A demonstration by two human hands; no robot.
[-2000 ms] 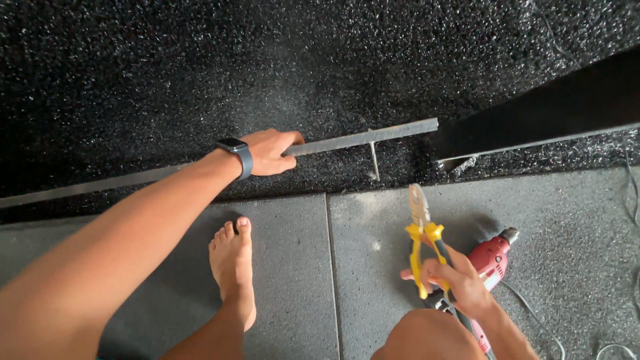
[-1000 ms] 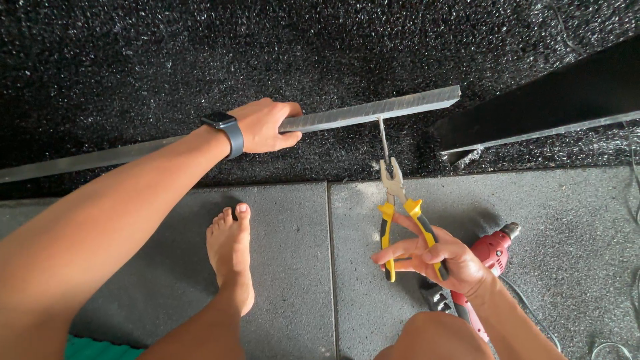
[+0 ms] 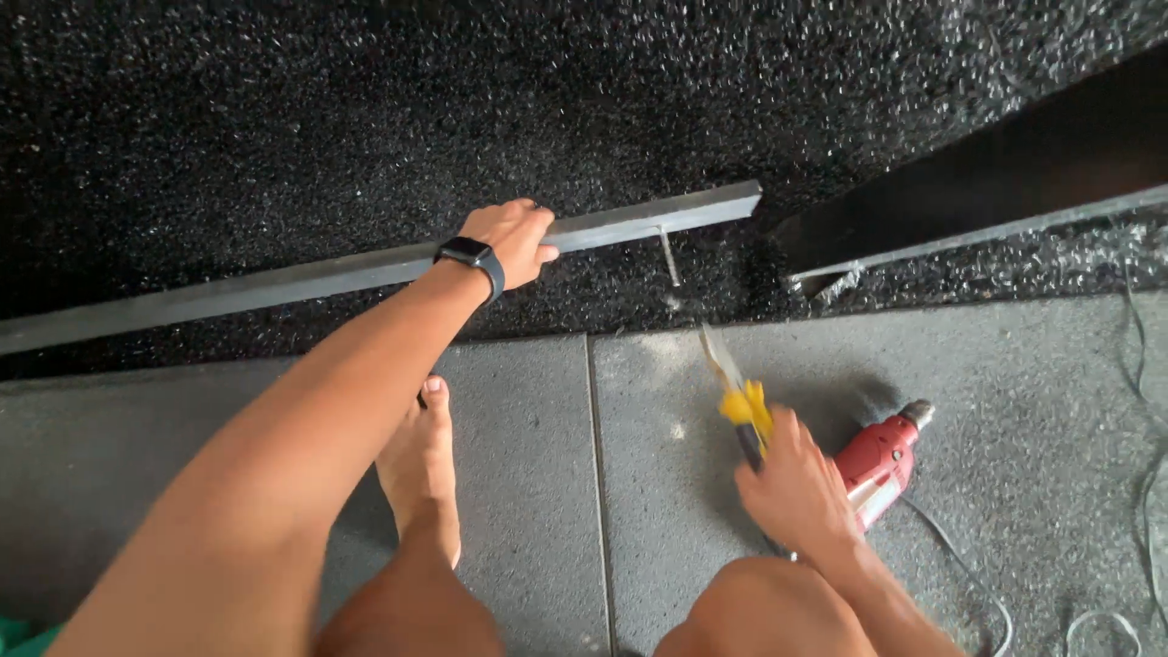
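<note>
My left hand (image 3: 513, 239), with a dark smartwatch on its wrist, grips a long grey bar (image 3: 639, 224) near its right end. From the underside of that bar a thin screw or nail (image 3: 671, 257) sticks out toward me. In my right hand (image 3: 798, 484) is a pair of combination pliers (image 3: 741, 397) with yellow and black handles, slightly blurred. Their jaws point up and left, below the tip of the screw or nail and apart from it.
A red power drill (image 3: 881, 461) lies on the grey tiled floor (image 3: 520, 411) beside my right hand, its cord (image 3: 958, 547) trailing right. A dark beam (image 3: 985, 173) slants in from the upper right. Black shaggy matting (image 3: 319, 137) lies beyond the tiles. My bare foot (image 3: 424, 474) is below the bar.
A second ago the pliers' jaws were at the screw or nail with the handles spread; now they are away from it, lower right, and the handles are closer together. My left hand stays on the bar.
</note>
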